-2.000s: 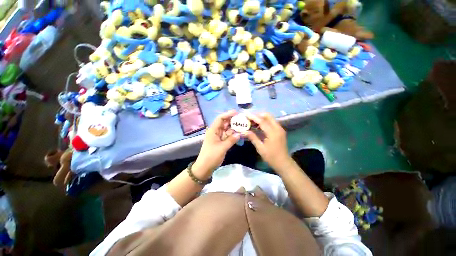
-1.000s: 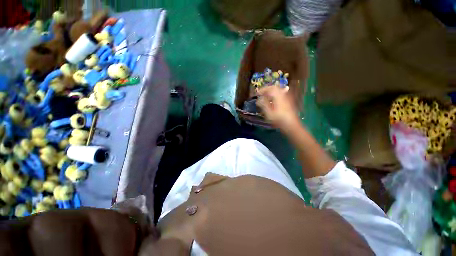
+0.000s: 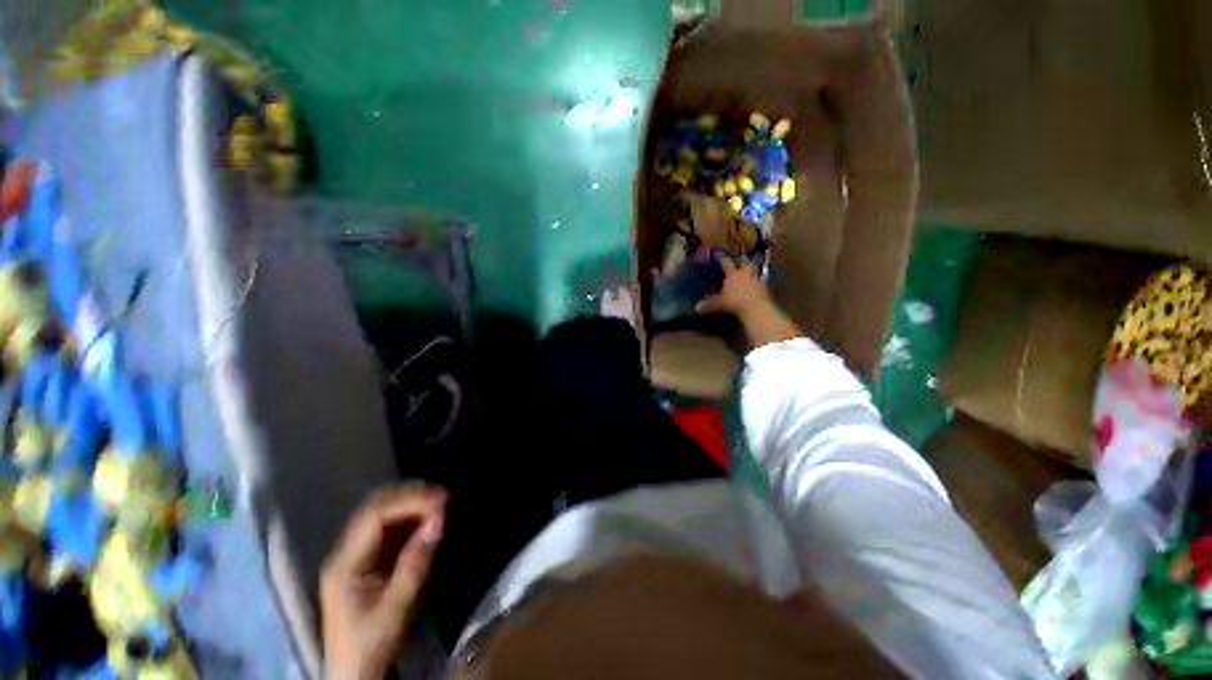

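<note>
The brown open-topped carton (image 3: 871,199) stands on the floor ahead. Small blue-and-yellow plush pieces (image 3: 751,173) lie in a cluster at its far left inside. My right hand (image 3: 739,295) is down inside the carton, its fingers at the edge of a dark grey flat thing (image 3: 683,284); blur hides whether they grip it. My left hand (image 3: 383,571) is raised near the table edge at the lower left, fingers curled towards the thumb. It is blurred, and I cannot tell whether anything small is in it.
The table (image 3: 126,146) is at left with the heap of blue-and-yellow plush toys (image 3: 120,492). Dark metal legs stand beside it. A tied clear plastic bag (image 3: 1130,452) and yellow black-spotted material (image 3: 1170,319) are at right. Green floor (image 3: 532,80) shows between table and carton.
The view has turned from the table to the floor at the right. My right hand has gone into the carton, from above the plush pieces to the dark thing. My left hand has come back into view.
</note>
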